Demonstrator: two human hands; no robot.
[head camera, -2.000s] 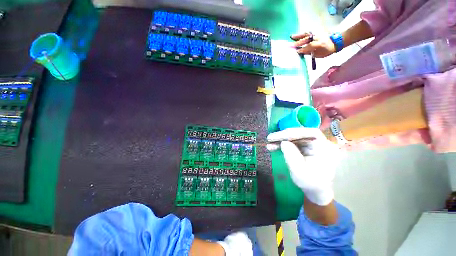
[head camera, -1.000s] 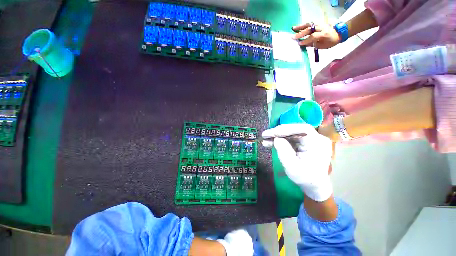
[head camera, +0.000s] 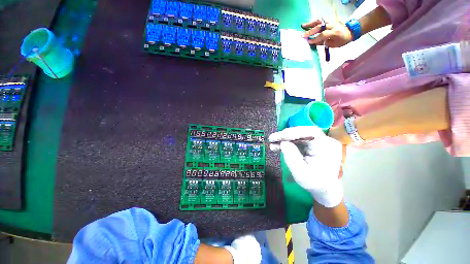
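Note:
A green display board panel (head camera: 224, 167) lies flat on the black mat, with two rows of small boards and a dark strip of pale digits along each row. My right hand (head camera: 311, 164), in a white knit glove, holds a thin brown-red brush (head camera: 295, 140) like a pen just right of the panel's upper right corner. The brush tip is near the panel edge; whether it touches cannot be told. My left hand (head camera: 245, 251), also gloved, is at the bottom edge, partly cut off; its fingers are not clear. Blue glow shows below the upper digits.
A turquoise cup (head camera: 313, 116) stands just beyond my right hand. Another turquoise cup (head camera: 49, 53) stands at left. Relay board panels (head camera: 212, 35) lie at the far side. White paper slips (head camera: 300, 83) lie by yellow tape. A person in pink is at right, a hand (head camera: 328, 34) over the mat's edge.
My right hand with the brush has drawn back slightly right from the panel's upper row. The view has shifted a little, and the far panels sit higher in the picture.

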